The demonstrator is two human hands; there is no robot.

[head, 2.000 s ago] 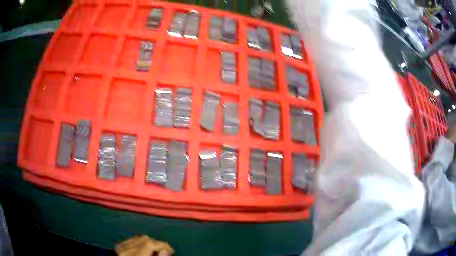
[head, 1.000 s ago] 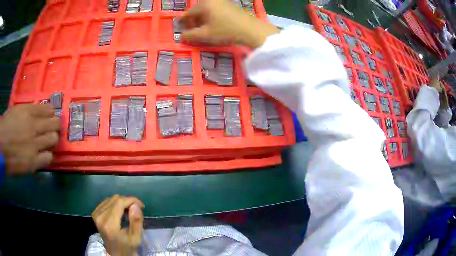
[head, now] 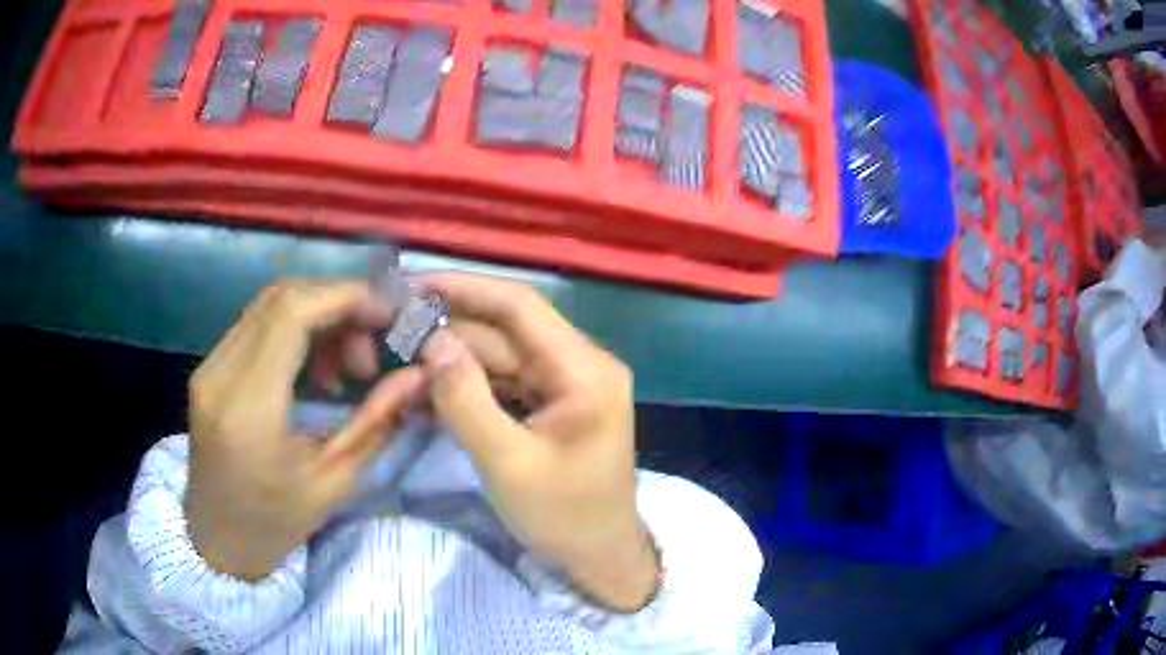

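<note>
My left hand and my right hand are together in front of my body, below the tray edge. Between their fingertips they hold a short grey ribbed metal link strip, slightly blurred. A thin piece of it sticks up above the fingers. Part of the strip is hidden by the fingers. The red-orange compartment tray lies beyond my hands, stacked on others. Its pockets hold folded grey bands, mostly side by side in pairs.
A blue bin with thin silvery loose pieces lies right of the tray. More red trays stand further right, beside a person's white sleeve. A blue stool is below the green bench.
My hands have come together and now hold a strip. The other white-sleeved arm over the tray and the hand at its left edge are gone. The view shows the tray higher and the blue bin uncovered.
</note>
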